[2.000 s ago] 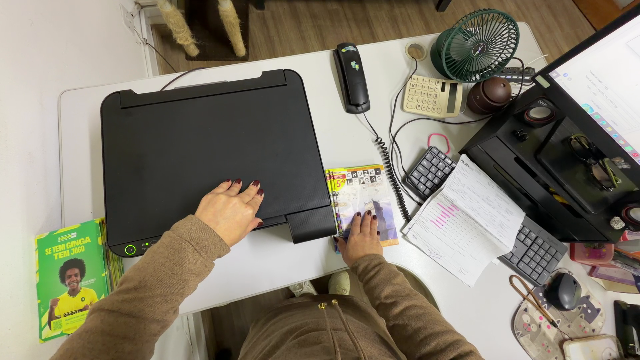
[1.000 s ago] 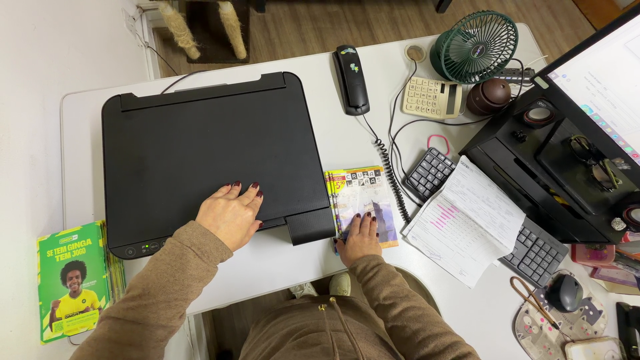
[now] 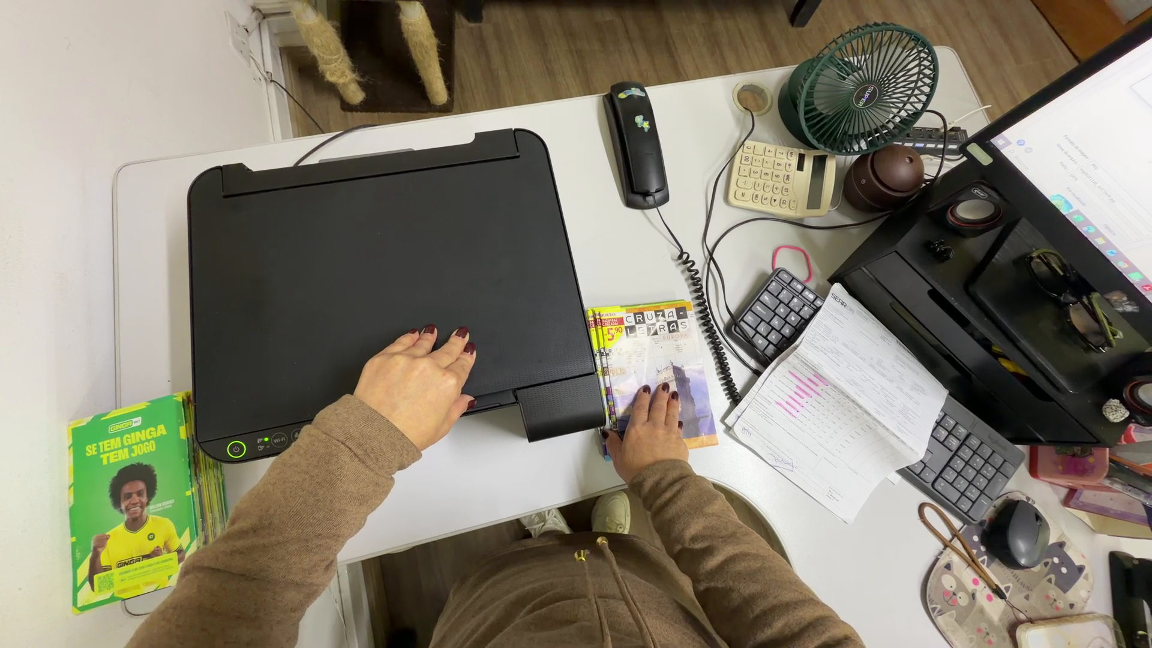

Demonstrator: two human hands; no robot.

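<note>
A black flatbed printer-scanner (image 3: 378, 261) stands on the white desk with its lid down. My left hand (image 3: 417, 382) rests palm down on the lid near its front edge, fingers a little apart, holding nothing. Just right of the machine lies a stack of crossword magazines (image 3: 670, 360), with my right hand (image 3: 650, 430) laid flat on the lower part of the top cover. A green light glows on the printer's control panel (image 3: 261, 443). Whether anything lies under the lid is hidden.
Green booklets (image 3: 135, 504) are stacked at the left. To the right are a black telephone handset (image 3: 638, 144) with coiled cord, a calculator (image 3: 781, 180), a green fan (image 3: 859, 90), printed papers (image 3: 837, 405) over a keyboard (image 3: 967, 459), a mouse (image 3: 1017, 533) and a black monitor stand (image 3: 972, 297).
</note>
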